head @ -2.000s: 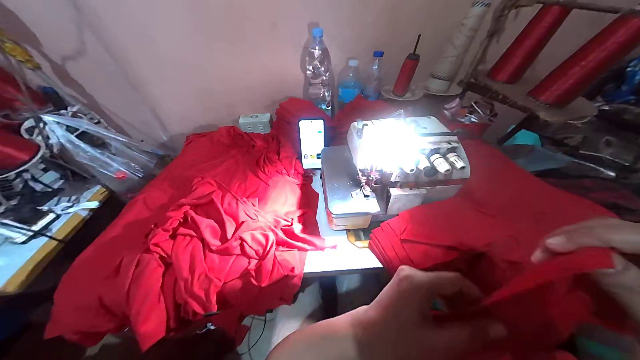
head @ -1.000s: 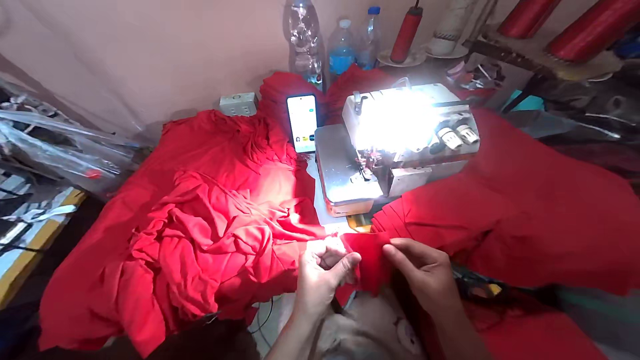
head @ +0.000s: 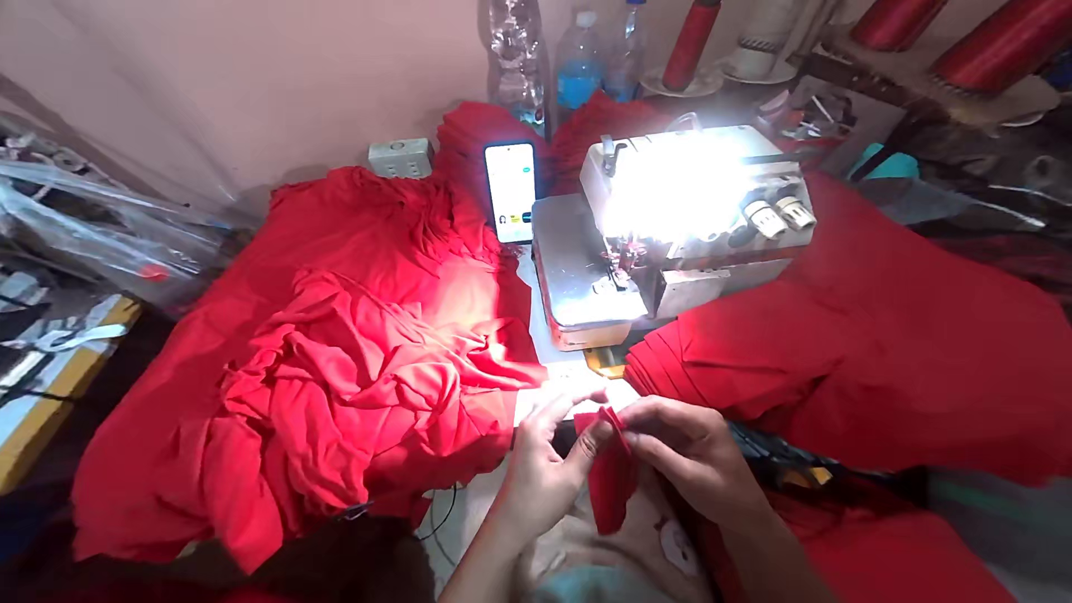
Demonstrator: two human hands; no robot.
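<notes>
Between my two hands, in front of the machine, is a small folded piece of red fabric (head: 611, 486). My left hand (head: 553, 461) pinches its upper left part between thumb and fingers. At its upper right edge, my right hand (head: 691, 448) grips it with thumb and fingertips. Beyond them stands an overlock sewing machine (head: 695, 201) with a bright lamp glare across its body. Crumpled red fabric (head: 335, 377) is heaped to the left of the machine. A layered stack of red fabric (head: 888, 335) lies to its right.
A lit smartphone (head: 511, 193) stands upright left of the machine. Behind are a tall plastic bottle (head: 515, 59), a bottle of blue liquid (head: 579, 71) and red thread cones (head: 693, 46). A white socket box (head: 400, 158) is by the wall. Clear plastic wrap (head: 92, 218) lies far left.
Both hands have moved left from the right-hand stack to the front of the machine, carrying red fabric. Since one second ago, the small piece has gone from spread flat to folded narrower.
</notes>
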